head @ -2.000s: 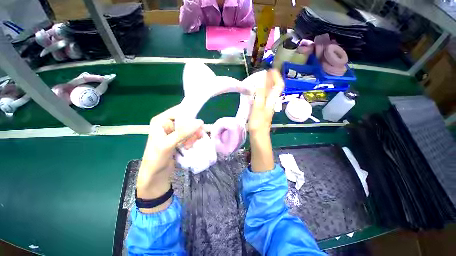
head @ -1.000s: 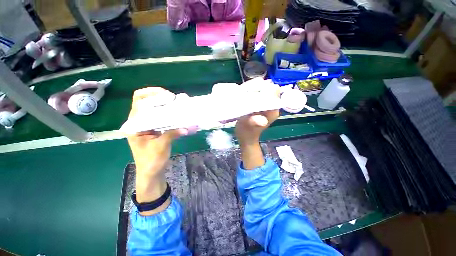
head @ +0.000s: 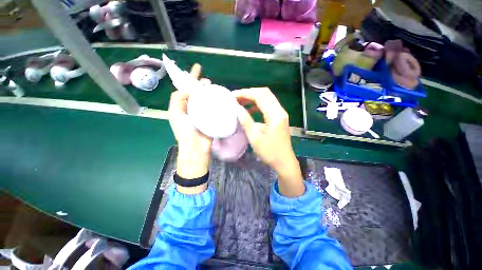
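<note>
White-and-pink cat-ear headphones are held up above the black dimpled work mat. One round white ear cup faces me, with a pink cushion below it. A pointed ear sticks out to the upper left. My left hand grips the headphones from the left side, with a dark band on the wrist. My right hand is at the right edge of the white cup, fingers curled with the fingertips near its rim; whether it pinches the cup or a film is not clear.
A white tissue lies on the mat's right part. Behind stand a blue parts bin, a white bottle and a round pink-white item. Other headphones rest on the line at left. Dark divider pads are stacked at right. White headbands show lower left.
The headphones have turned from edge-on so one white cup faces me. My right hand has moved to that cup's edge. The view has shifted left, showing headbands at lower left.
</note>
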